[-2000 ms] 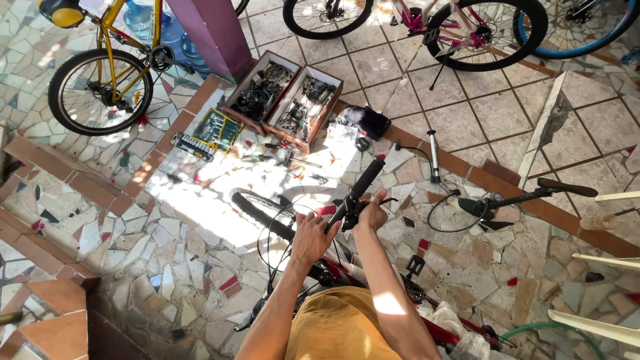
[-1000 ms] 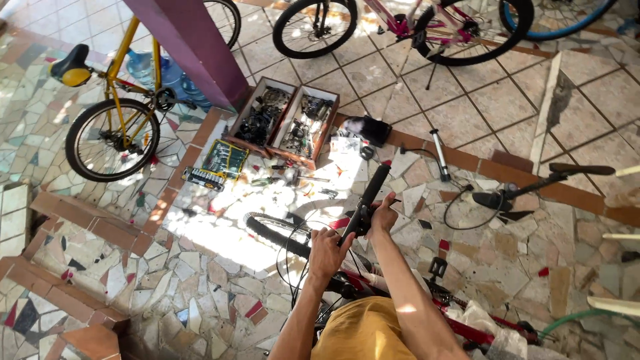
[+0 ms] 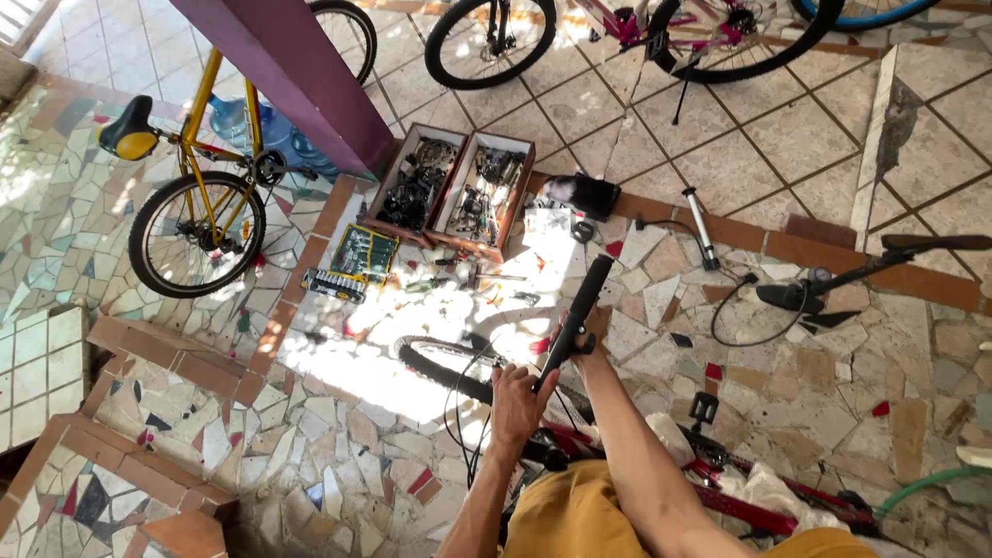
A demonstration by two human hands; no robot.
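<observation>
A red bicycle frame [image 3: 740, 508] lies below my arms, with thin plastic wrap on part of it. Its handlebar, with a black rubber grip [image 3: 590, 288], angles up between my hands. My left hand [image 3: 518, 404] is at the bar's lower part, its thumb against the bar and its fingers curled near the cables. My right hand [image 3: 590, 329] is behind the bar by the brake lever clamp, its fingers mostly hidden. The front wheel's black tire [image 3: 434, 370] shows beyond my left hand, partly in bright sun.
Two wooden drawers of parts [image 3: 504, 249] stand by the purple pillar [image 3: 310, 77]. Nearby lie a wrench set [image 3: 364, 253], a socket set [image 3: 335, 284] and loose tools. A hand pump [image 3: 700, 229] and a floor pump [image 3: 845, 277] lie right. A yellow bicycle [image 3: 203, 155] stands left.
The view has shifted up and left. My right hand has moved behind the bar; one second ago its fingers showed to the right of the bar.
</observation>
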